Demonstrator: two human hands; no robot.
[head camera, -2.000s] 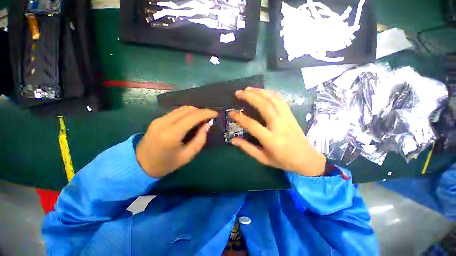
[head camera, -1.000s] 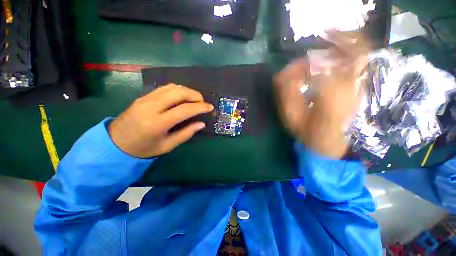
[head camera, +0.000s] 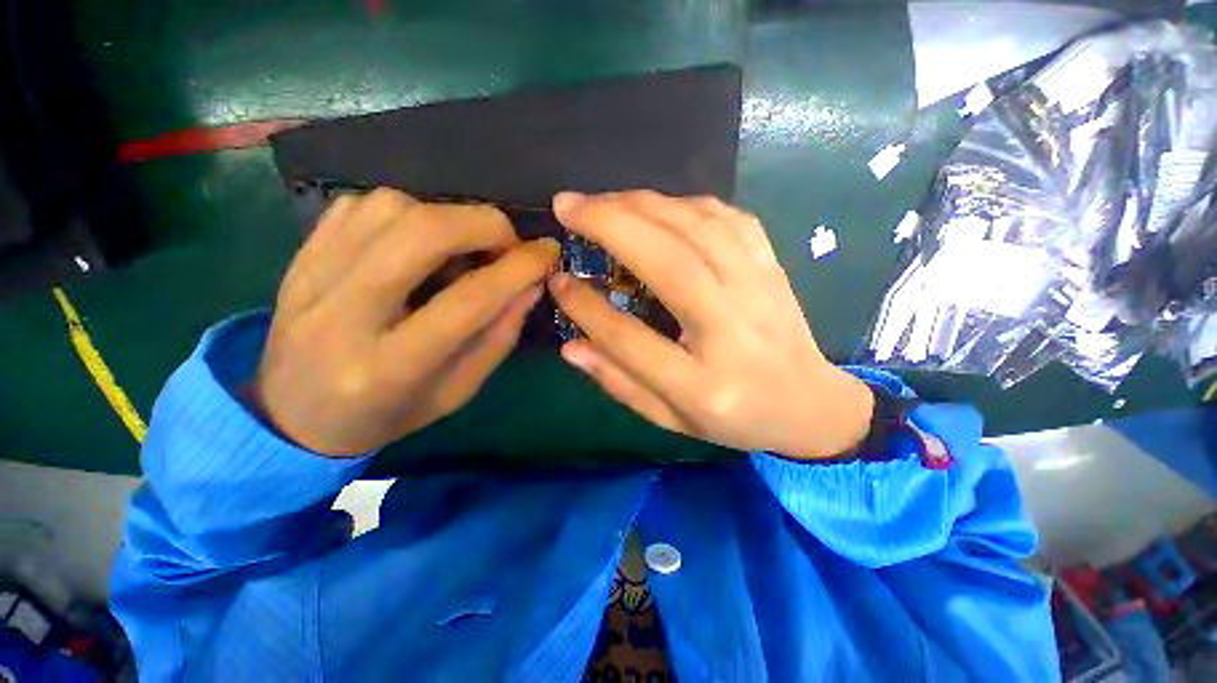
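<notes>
A small blue-and-silver main board (head camera: 585, 256) lies at the right end of a dark phone housing, in front of me on a black foam pad (head camera: 534, 140). The housing is mostly hidden under my hands. My left hand (head camera: 400, 314) lies over the housing with its fingertips together at the board's left edge; whether anything is between them is hidden. My right hand (head camera: 694, 314) is over the board, fingers bent and apart, with fingertips touching the board's left side. It partly covers the board.
A shiny heap of clear bags (head camera: 1054, 214) lies at the right, beside a white paper sheet (head camera: 981, 47). Small white scraps (head camera: 822, 242) lie between the heap and my right hand. Red tape (head camera: 200, 140) and yellow tape (head camera: 96, 360) mark the green mat at the left.
My right hand has come back from the heap at the right to the board. My left fingertips have closed in at the board's edge. The view has shifted, and the far trays are out of it.
</notes>
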